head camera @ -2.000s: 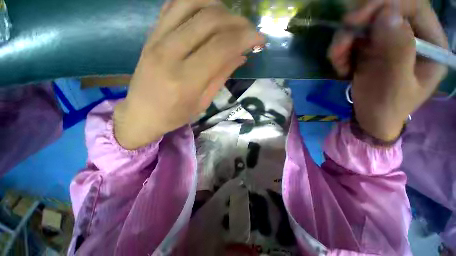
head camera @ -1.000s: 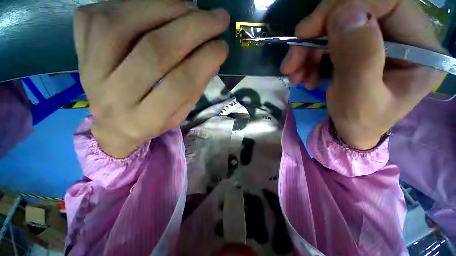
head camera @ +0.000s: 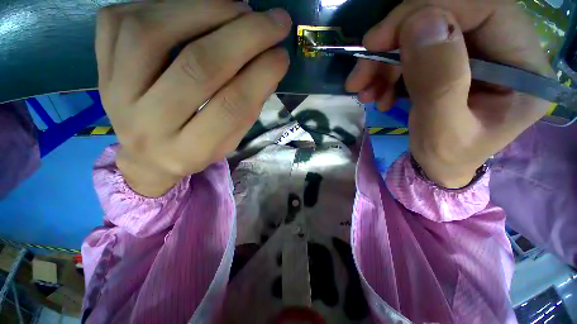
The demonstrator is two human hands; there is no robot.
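Observation:
A small amber-yellow flexible circuit (head camera: 321,30) lies near the bench's front edge, between my two hands. My right hand (head camera: 446,82) holds metal tweezers (head camera: 500,73), whose points reach left onto the circuit. My left hand (head camera: 190,88) is just left of the circuit with its fingers curled and its thumb hidden. Whether its fingertips hold the circuit's left edge cannot be told. Any small piece at the tweezer points is too small to make out.
The dark green bench mat (head camera: 47,54) runs across the top. A pocketed tray with yellowish parts (head camera: 543,25) is at the upper right. Pink sleeves of other people show at both sides. Boxes (head camera: 44,271) stand low at the left.
Since two seconds ago, both hands have moved left and come to the circuit. In the last second, the right hand and tweezers shifted slightly left, while the left hand stayed nearly still.

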